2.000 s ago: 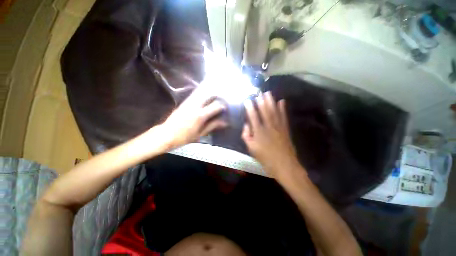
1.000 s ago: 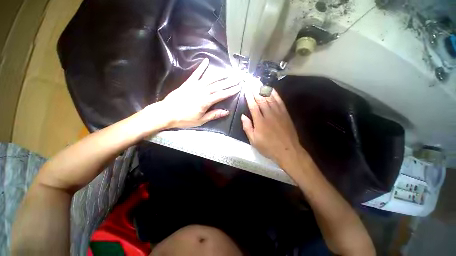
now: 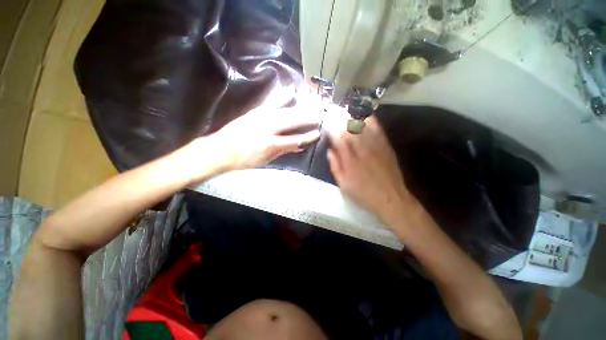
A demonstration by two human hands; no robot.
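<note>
A dark brown glossy faux leather panel (image 3: 153,86) spreads left of the needle, creased near it; more dark material (image 3: 452,172) lies to the right. A seam (image 3: 315,154) runs between the hands toward the needle. My left hand (image 3: 269,133) lies on the panel left of the seam, fingers partly bent, fingertips washed out by the lamp glare. My right hand (image 3: 365,163) presses on the material right of the seam, its fingertips beside the presser foot area (image 3: 325,93), partly hidden by a small beige knob (image 3: 356,125). Glare hides the needle point.
The cream-white sewing machine head (image 3: 492,86) fills the upper right, with a beige tension knob (image 3: 413,68) and a thread. A white control panel (image 3: 551,252) is at right. A red stool (image 3: 166,302) and quilted silver covering (image 3: 119,272) are below left; cardboard (image 3: 53,133) is at left.
Since two seconds ago both hands have come down flatter on the panel beside the seam. In the last second the left fingers have drawn together and bent slightly. The camera view has shifted.
</note>
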